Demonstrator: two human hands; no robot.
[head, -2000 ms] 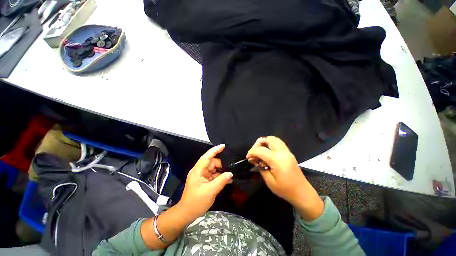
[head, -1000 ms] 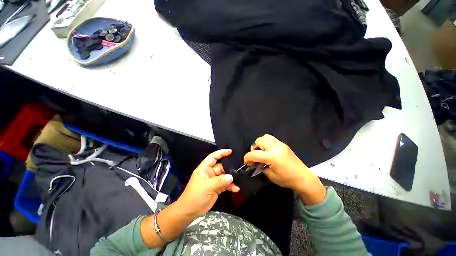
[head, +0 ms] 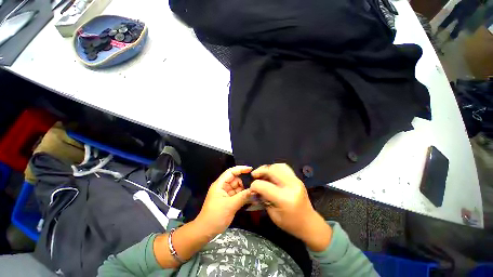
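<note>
A black garment (head: 302,113) lies spread over the white table, its near edge brought down to my hands. Two dark round buttons show on it, one (head: 307,171) just right of my right hand and another (head: 352,156) further right. My left hand (head: 226,196) pinches the garment edge between thumb and fingers. My right hand (head: 273,189) is at the same spot, fingertips closed together near the left fingertips. A small tool shows dimly under the right fingers. The needle and thread cannot be made out.
A blue-grey bowl (head: 110,41) of dark buttons and a pink strip stands at the upper left beside a long pale box (head: 82,16). A black phone (head: 434,176) lies at the right on the white table (head: 157,97). Dark clothing (head: 108,216) lies in a blue crate below left.
My right hand has moved down and left, closing in on the left fingertips. The button beside it has come into view. The metallic blades seen under the right hand are now mostly hidden.
</note>
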